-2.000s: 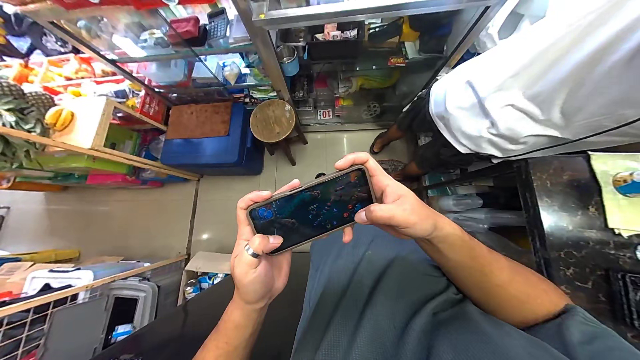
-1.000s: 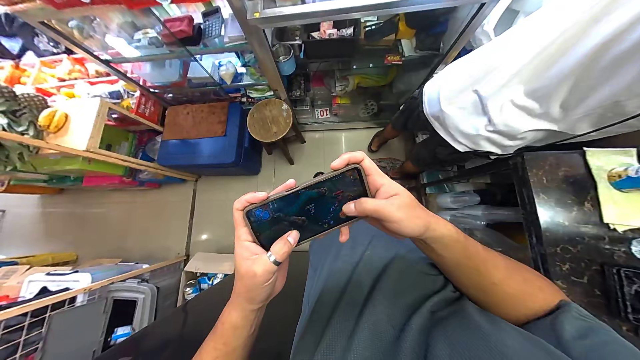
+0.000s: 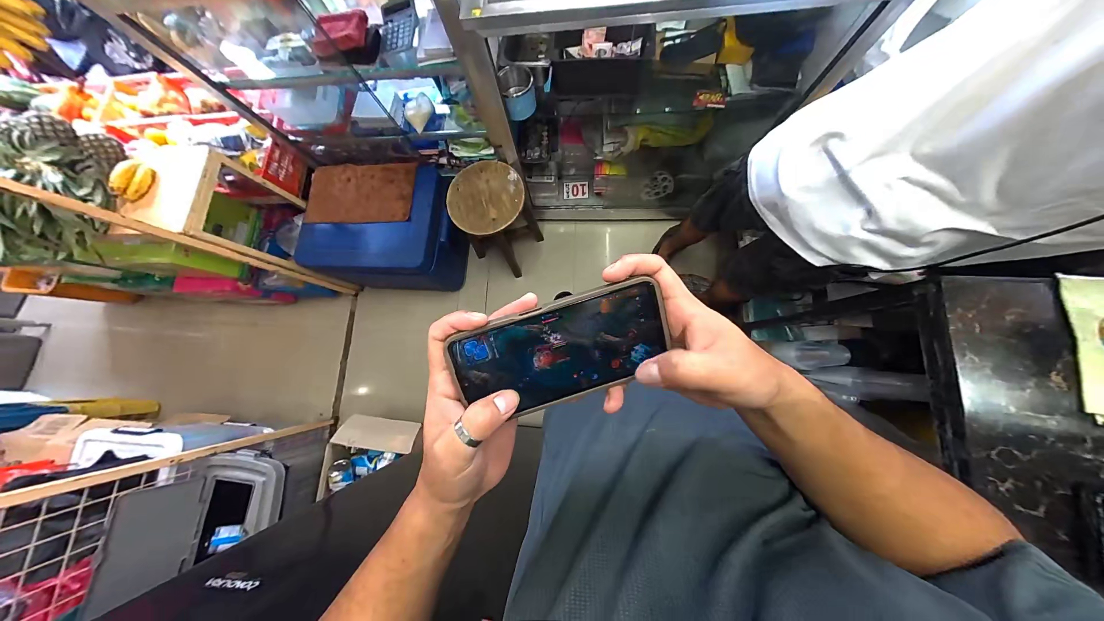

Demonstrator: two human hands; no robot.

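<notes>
A smartphone (image 3: 561, 345) in a brownish case is held sideways above my lap, its screen lit with a dark game scene. My left hand (image 3: 470, 405), with a metal ring on the thumb, grips the phone's left end; that thumb rests at the lower left of the screen. Around the right end is my right hand (image 3: 699, 345), its thumb over the lower right corner of the screen and a finger along the top edge. Other fingers are partly hidden behind the phone.
A round wooden stool (image 3: 486, 198) stands beside a blue cooler box (image 3: 379, 233) in front of glass display cases (image 3: 604, 138). A person in a white shirt (image 3: 923, 138) is close at the right, by a dark marbled counter (image 3: 1018, 388). Fruit shelves (image 3: 172, 233) line the left.
My left thumb has shifted over the lower left part of the screen, and my right thumb has moved down toward the lower right corner. Both hands have kept hold of the phone.
</notes>
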